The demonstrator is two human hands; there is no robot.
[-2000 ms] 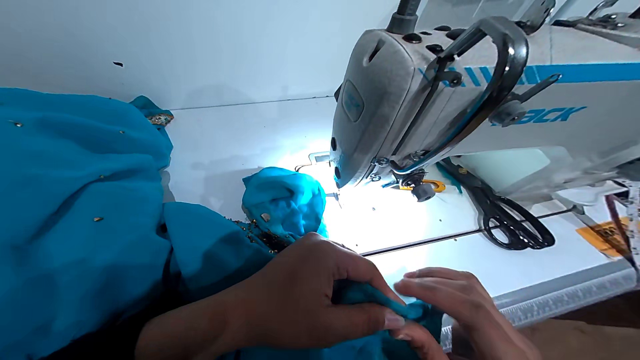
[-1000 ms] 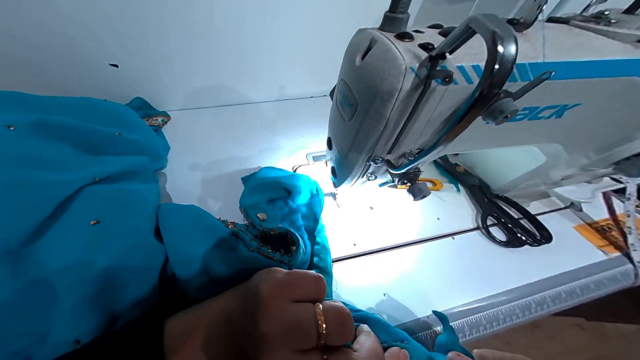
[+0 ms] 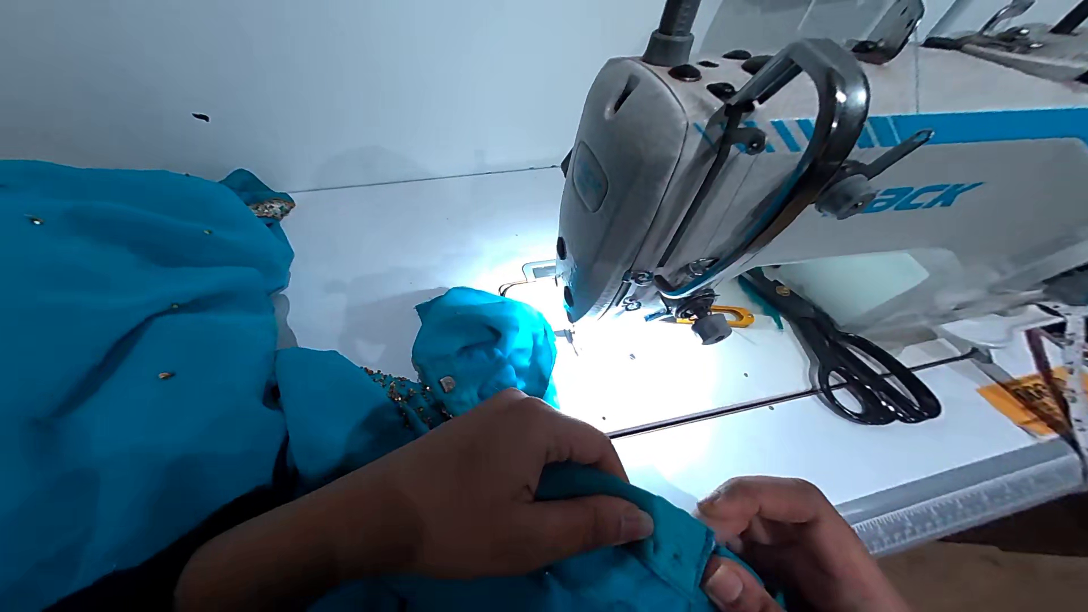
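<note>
Teal fabric with small metallic beads (image 3: 153,340) spreads over the left of the white table, and a bunched part of it (image 3: 484,348) lies left of the needle area. My left hand (image 3: 510,484) pinches a folded edge of this fabric between thumb and fingers near the table's front. At the right end of that fold, my right hand (image 3: 782,535) holds the cloth's edge between thumb and fingertips. A seam shows on the fabric (image 3: 680,544) between both hands. Beaded trim (image 3: 408,395) shows just behind my left hand.
A Jack industrial sewing machine (image 3: 646,187) stands behind and right of my hands. Black-handled scissors (image 3: 858,374) and a yellow-handled thread snipper (image 3: 731,317) lie under its arm. A clear ruler (image 3: 960,501) runs along the front edge. An orange packet (image 3: 1028,399) lies at right.
My left hand has turned, so its thumb now shows on the fold. My right hand has come back up into fuller view beside it. The bunched fabric's dark opening is no longer visible.
</note>
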